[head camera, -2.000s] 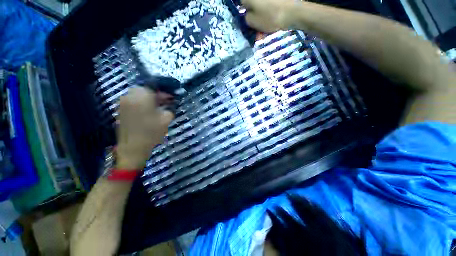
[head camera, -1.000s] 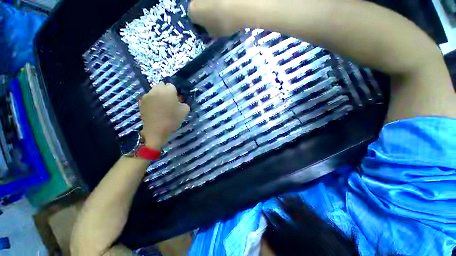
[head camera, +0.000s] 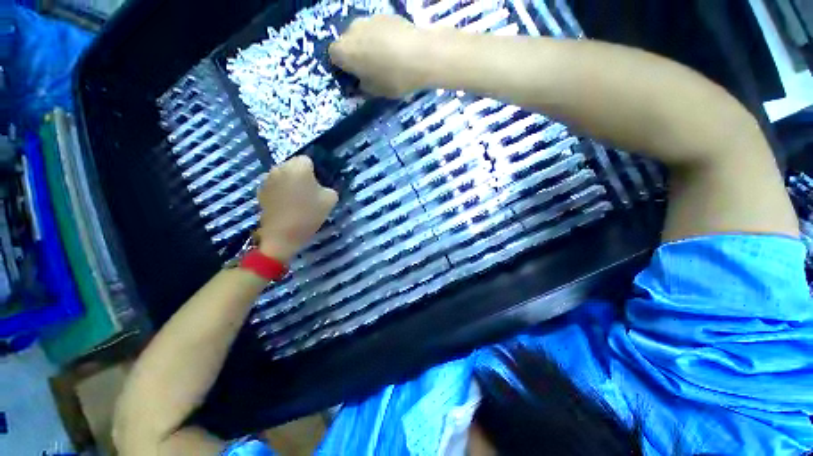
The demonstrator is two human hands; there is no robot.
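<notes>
Small white pins (head camera: 281, 85) lie heaped in the shallow black parts tray (head camera: 343, 134), which rests on rows of shiny metal parts (head camera: 428, 205). My left hand (head camera: 294, 203), with a red band at the wrist, is curled at the parts tray's near corner. Dark coverings or a dark item show at its fingertips, and I cannot tell if it grips anything. My right hand (head camera: 379, 55) is curled over the right part of the parts tray. Its fingertips are hidden by the hand, so what it holds cannot be told.
A large black tote (head camera: 570, 289) with a raised rim surrounds the parts. Green and blue panels (head camera: 80, 232) stand at the left. A cardboard box (head camera: 102, 392) is at the lower left. A blue smock (head camera: 713, 312) and dark hair (head camera: 544, 401) show at the bottom and right.
Since one second ago, my right hand has moved slightly right and down, with more of it in view. My left hand stays near the parts tray's near corner. The view has shifted slightly.
</notes>
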